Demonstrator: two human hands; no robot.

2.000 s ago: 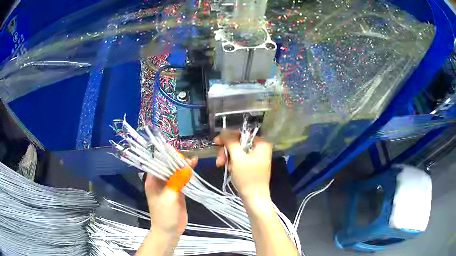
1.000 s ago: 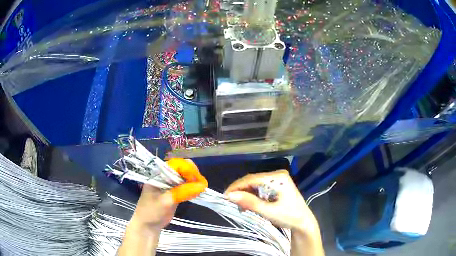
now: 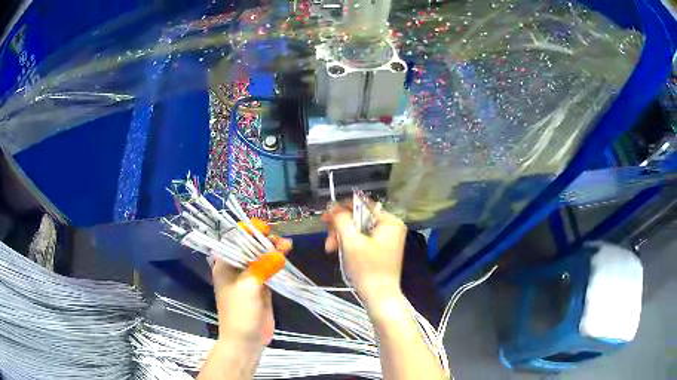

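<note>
My left hand (image 3: pixel 249 278), with orange finger cots (image 3: pixel 266 262) on its thumb and a finger, is closed around a fanned bundle of white cables (image 3: pixel 215 234), their ends pointing up and left. My right hand (image 3: pixel 367 249) holds several white cable ends against its palm. One single white cable (image 3: pixel 332 185) stands up from its fingertips, its tip at the slot of the silver machine block (image 3: pixel 352 159). The rest of the cables run down between my forearms. The fingertips of my right hand are partly hidden by the hand itself.
A clear plastic guard (image 3: pixel 512 96) speckled with scraps covers the blue housing (image 3: pixel 67 159). Coloured insulation scraps (image 3: pixel 245 163) lie left of the block. A thick skein of white cables (image 3: pixel 59 312) is at lower left. A blue stool (image 3: pixel 545 312) with a white item (image 3: pixel 612 293) is at lower right.
From one second ago, my right hand has moved up from the bundle to the machine slot with a single cable raised. My left hand still holds the bundle.
</note>
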